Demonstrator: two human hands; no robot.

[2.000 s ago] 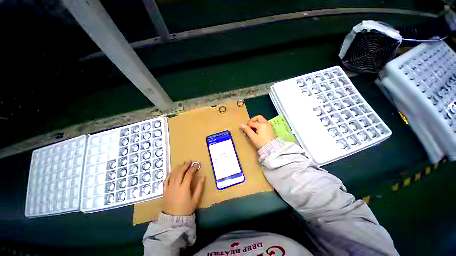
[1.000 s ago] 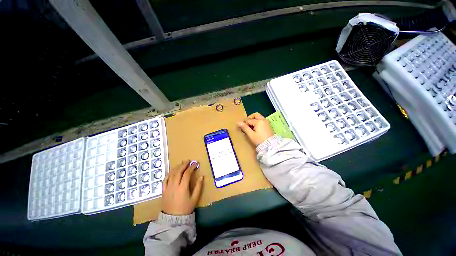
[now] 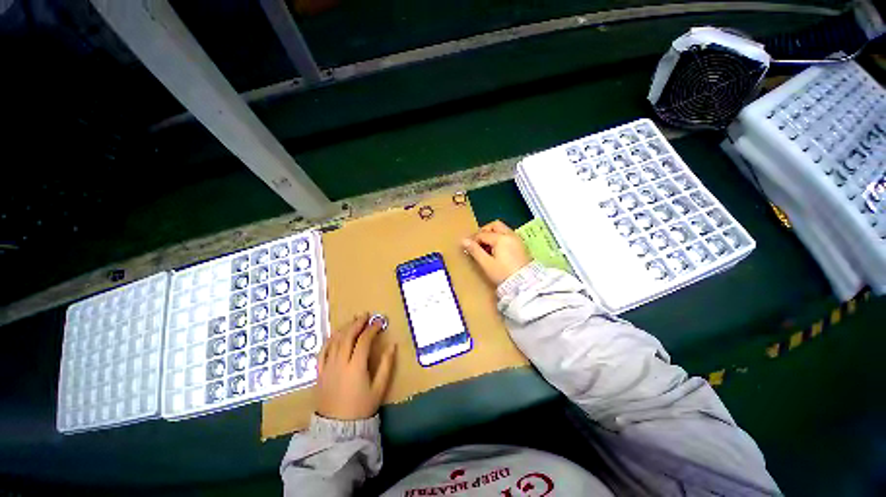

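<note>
A smartphone (image 3: 434,309) with a blue top bar and white screen lies on the brown cardboard sheet (image 3: 374,252). My left hand (image 3: 354,369) rests on the cardboard left of the phone, its fingertips at a small metal ring (image 3: 378,321). My right hand (image 3: 499,254) rests right of the phone, thumb and finger together near the sheet's right edge; whether something small is between them is hidden. Two loose dark rings lie at the cardboard's top edge, one left (image 3: 425,212) and one right (image 3: 460,198).
The left blister tray (image 3: 190,335) is partly filled with rings, beside an empty tray (image 3: 112,349). The right tray stack (image 3: 583,228) has a yellow-green slip (image 3: 544,245) at its side. A fan (image 3: 709,82) and far-right tray stack (image 3: 777,184) stand upper right. A metal post (image 3: 223,116) stands behind.
The view has shifted slightly. My hands, the ring and the phone keep nearly the same places relative to each other.
</note>
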